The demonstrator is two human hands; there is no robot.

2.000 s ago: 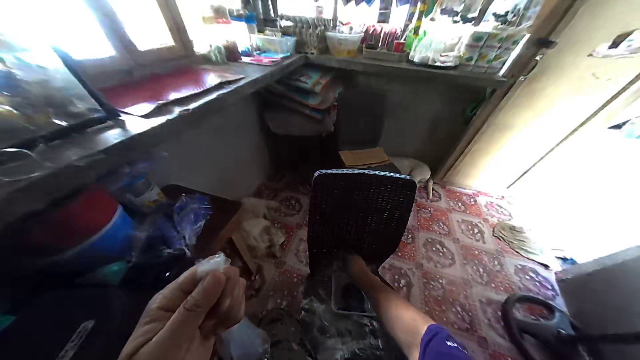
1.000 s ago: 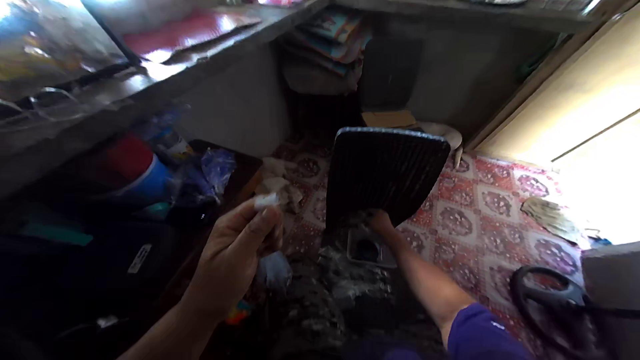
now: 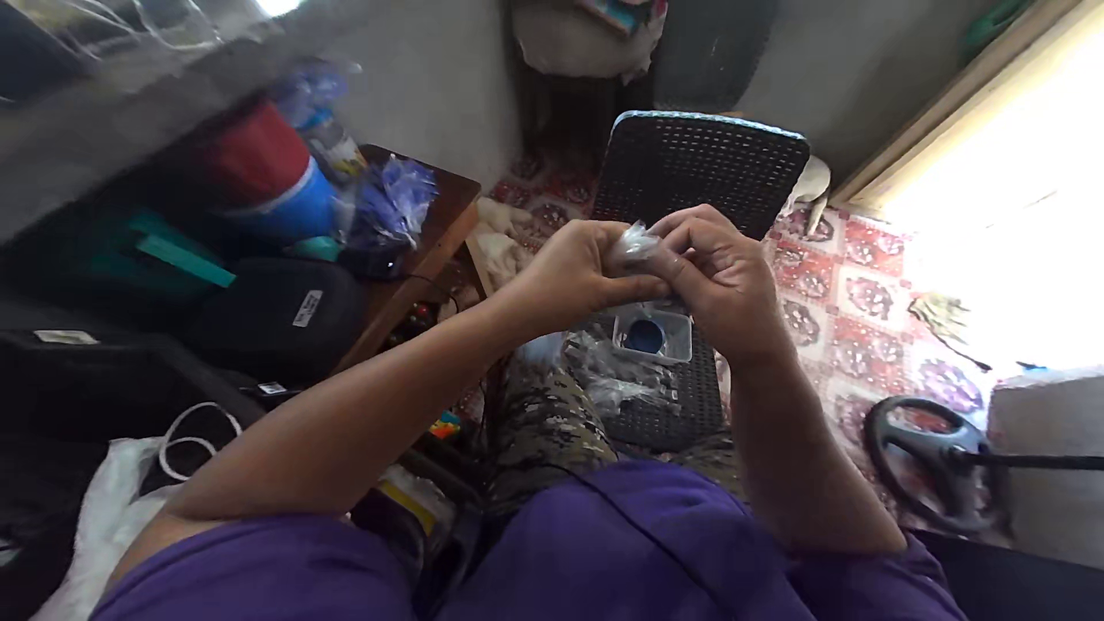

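My left hand (image 3: 595, 269) pinches a small crumpled clear plastic wrapper (image 3: 636, 243) between its fingers. Touching the same wrapper from the other side is my right hand (image 3: 711, 263), with fingers bent around its edge; what lies within the plastic cannot be made out. Just below both hands, a clear plastic tub (image 3: 680, 338) holds a round dark blue thing (image 3: 644, 335). It rests on the seat of a dark woven chair (image 3: 703, 168), and clear plastic bags (image 3: 630, 388) lie beside it.
On the left stand a wooden table (image 3: 444, 207) with a purple plastic bundle (image 3: 401, 198), a black case (image 3: 276, 315) and a red and blue container (image 3: 280, 185). A black steering wheel (image 3: 936, 466) is at the lower right. Behind the chair lies a pale animal (image 3: 811, 185) on the patterned floor.
My right hand has come up from the tub on the chair to meet my left hand at the wrapper. The view has tilted down.
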